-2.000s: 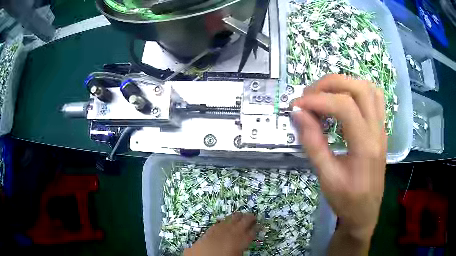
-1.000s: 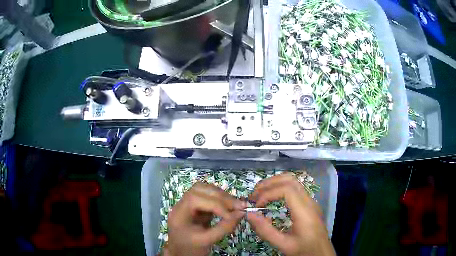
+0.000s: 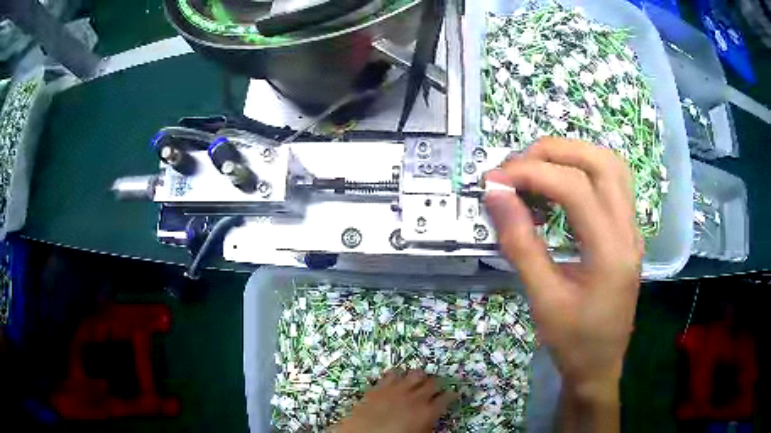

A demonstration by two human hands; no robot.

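My right hand (image 3: 575, 245) pinches a small wired part (image 3: 499, 188) between thumb and forefinger at the loading nest (image 3: 440, 194). The part's white end shows at the fingertips, and its leads are too small to make out. My left hand (image 3: 397, 404) lies palm down in the front bin (image 3: 260, 338), fingers spread on the heap of wired parts (image 3: 338, 338). Whether it holds a part cannot be seen. The push rod with spring (image 3: 368, 186) runs from the air cylinder (image 3: 224, 176) to the nest.
The bowl feeder (image 3: 313, 63) stands behind the press, with the feed track (image 3: 455, 72) coming down to the nest. The right bin (image 3: 676, 169) holds another heap behind my right hand. Small trays (image 3: 725, 211) are at far right. Red stools (image 3: 118, 359) show below.
A second ago both hands met over the front bin with a part between them. My right hand has moved up to the nest with a part; my left hand has dropped onto the heap.
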